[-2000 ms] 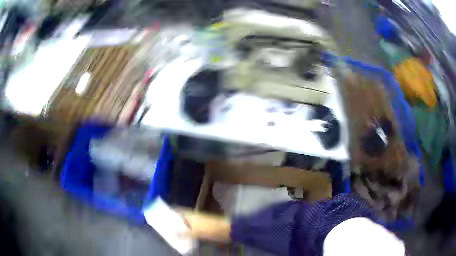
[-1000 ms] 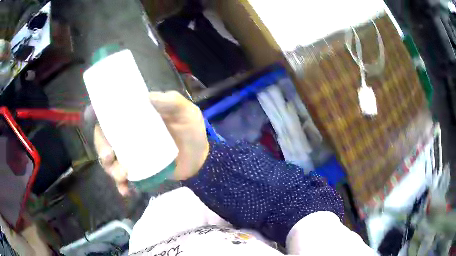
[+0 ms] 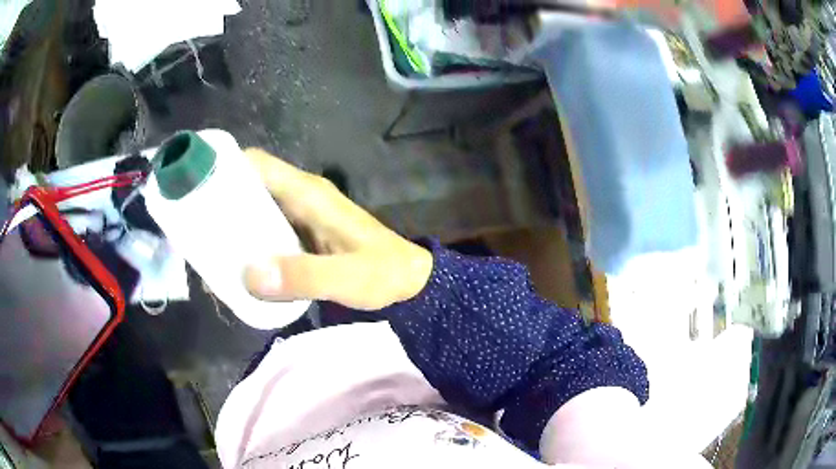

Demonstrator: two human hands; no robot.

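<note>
A white thread cone [image 3: 215,229] with a dark green end is tilted in my right hand [image 3: 339,243]. The thumb presses on the cone's near side and the fingers wrap behind it. A large flat red-rimmed thing [image 3: 55,311], which looks like a smartphone in a red case, is cut off by the left edge, with a red strap running from its top. My left hand is not in view, so I cannot see what holds the phone.
A round grey bin [image 3: 99,119] stands at the upper left, beside white sheets or cloth [image 3: 160,27]. A white-rimmed crate [image 3: 458,81] is at the top centre. Blue-grey cloth [image 3: 628,137] lies on a surface along the right, near white cloth [image 3: 651,293].
My right hand still holds the cone, now turned so its green end faces me. The view has swung from the blue bin and striped brown surface to the floor, bin and crate.
</note>
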